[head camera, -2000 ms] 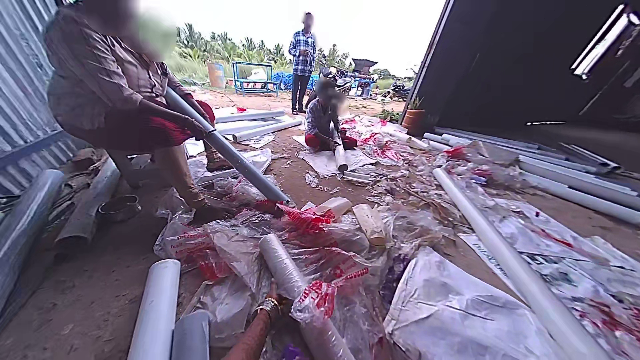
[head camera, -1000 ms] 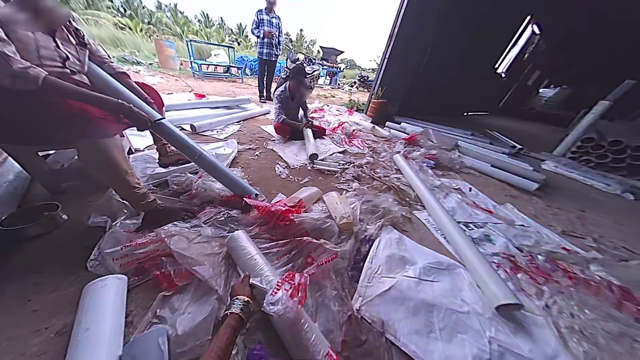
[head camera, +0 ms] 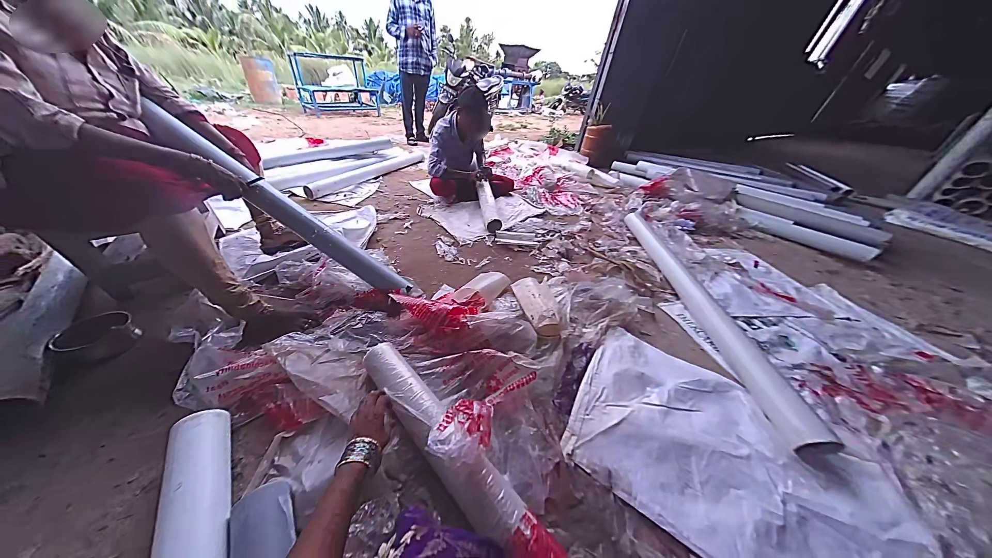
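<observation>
My left hand (head camera: 372,420), with bangles on the wrist, lies against the left side of a plastic-wrapped pipe (head camera: 453,457). Clear film with red print covers this pipe, which slants from the middle down to the bottom edge. Whether the fingers grip the pipe or its film is hard to tell. My right hand is out of view. Crumpled clear plastic film (head camera: 310,364) with red print lies around the pipe. Two short pale cylinders (head camera: 536,307) rest on the film beyond its far end. Purple cloth (head camera: 438,535) shows at the bottom.
At left a person holds a long grey pipe (head camera: 310,225) slanting to the ground. Another person (head camera: 465,147) sits with a short pipe; a third stands behind. A long white pipe (head camera: 721,325) and white sheet (head camera: 697,434) lie right. Grey pipes (head camera: 194,488) lie lower left; a metal bowl (head camera: 94,333) stands left.
The view has swung to the right, then slightly back. My left hand stays beside the wrapped pipe. No other plain change shows.
</observation>
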